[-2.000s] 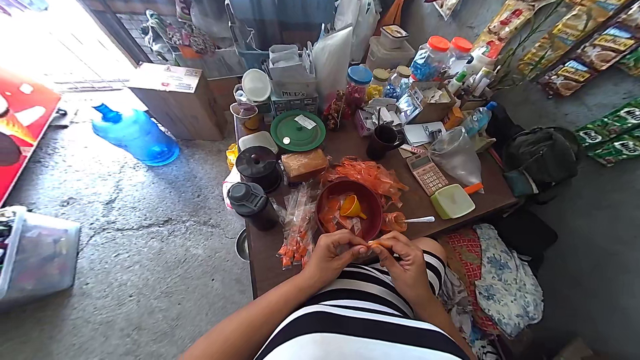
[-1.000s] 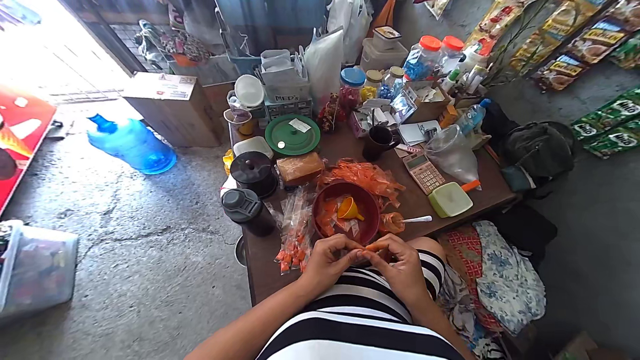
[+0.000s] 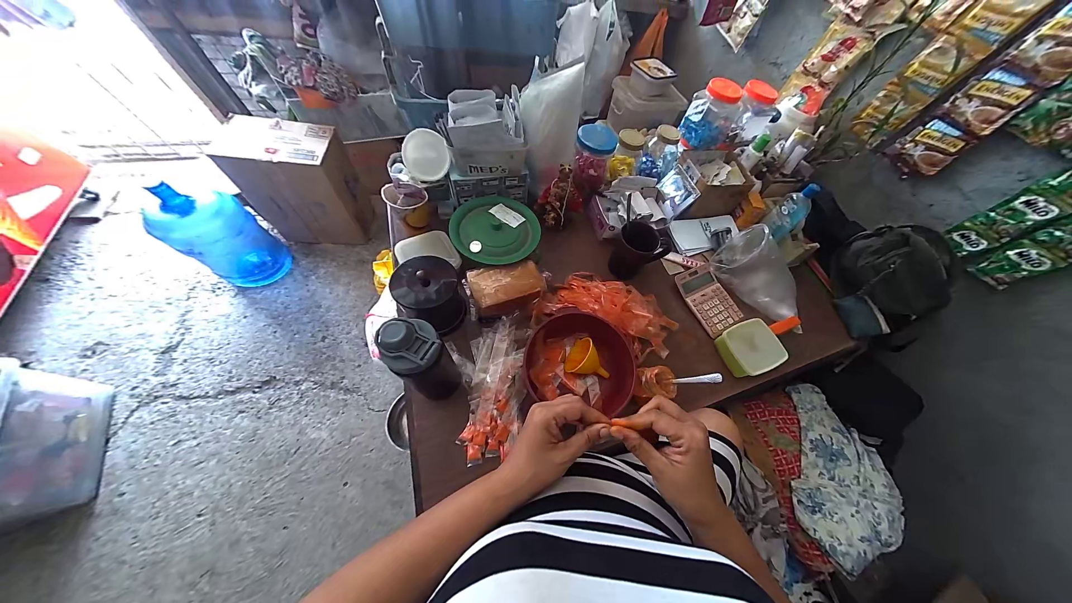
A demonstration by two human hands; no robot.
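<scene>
My left hand [image 3: 559,435] and my right hand [image 3: 670,444] meet fingertip to fingertip over my lap, at the table's front edge. Between them they pinch a small orange packet [image 3: 621,425], mostly hidden by the fingers. Just beyond is a dark red bowl [image 3: 626,368] with orange-filled plastic packets and a yellow funnel [image 3: 584,358] in it. Clear plastic sleeves with orange contents [image 3: 494,402] lie left of the bowl, and a heap of orange packets [image 3: 607,301] lies behind it. An open jar of orange stuff [image 3: 656,382] with a spoon [image 3: 699,378] is at its right.
On the table's left stand a dark tumbler [image 3: 419,358], a black lidded container [image 3: 427,293] and a green lid [image 3: 494,230]. A dark mug [image 3: 636,249], a pink calculator [image 3: 708,300] and a green-rimmed container [image 3: 751,347] are at the right. Candy jars [image 3: 710,113] stand behind.
</scene>
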